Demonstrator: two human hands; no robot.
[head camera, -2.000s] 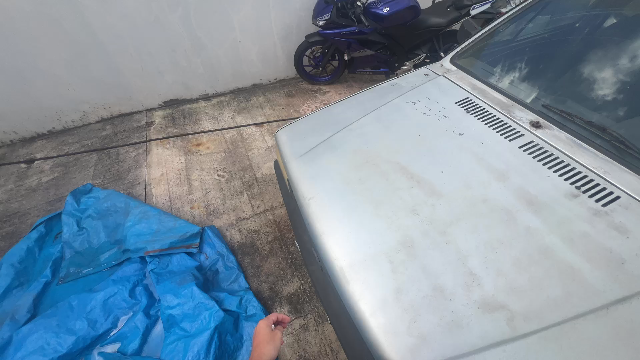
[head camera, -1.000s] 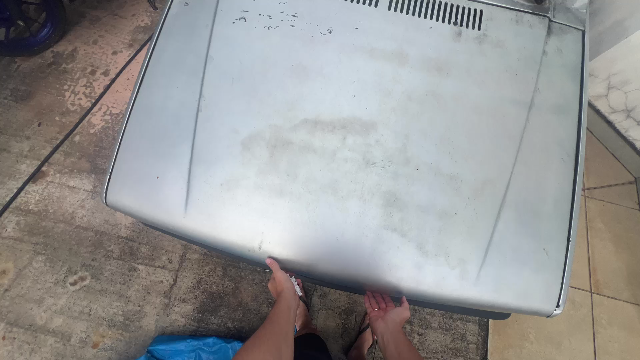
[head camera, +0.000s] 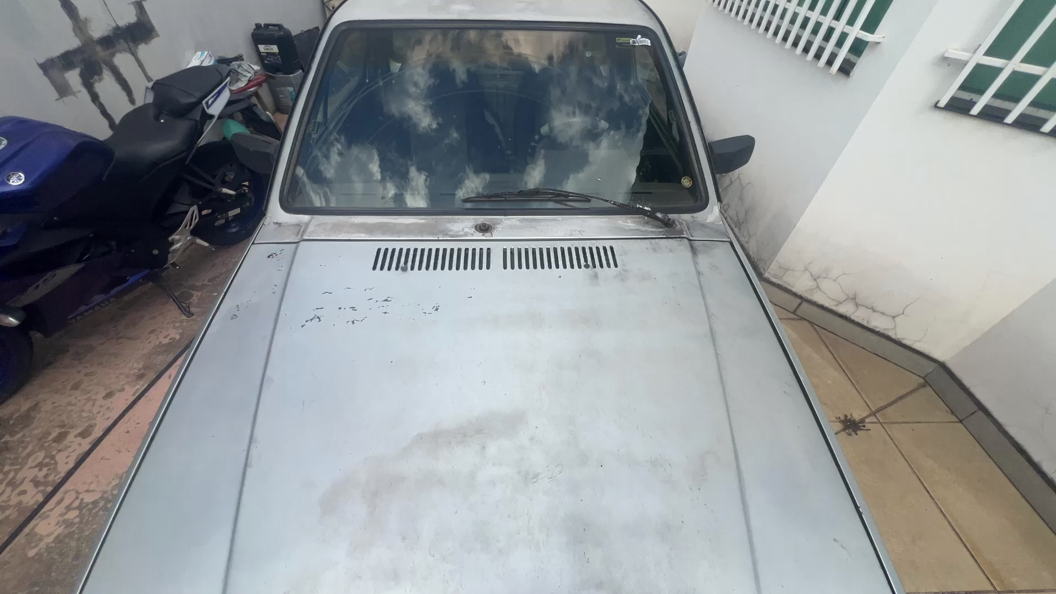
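Observation:
Neither my left hand nor my right hand is in the frame. A car's silver-grey hood (head camera: 511, 371) fills the middle, closed, with dull stained patches and small dark chips near its upper left. Two rows of vent slots (head camera: 431, 259) run along its rear edge. Behind them is the windshield (head camera: 495, 124), which reflects clouds, with a wiper (head camera: 569, 196) lying across its base. A dark side mirror (head camera: 731, 153) sticks out on the right. The front edge of the hood is out of view.
A blue motorcycle (head camera: 58, 190) stands on the left beside the car, near a black cable (head camera: 99, 441) on the concrete. On the right, a tiled floor strip (head camera: 899, 462) runs along a white wall (head camera: 932, 214) with barred windows. A black container (head camera: 275, 48) stands at the back left.
My hands, at the hood's front edge one second ago, have gone out of view. The view has swung up to the windshield. The blue tarp no longer shows.

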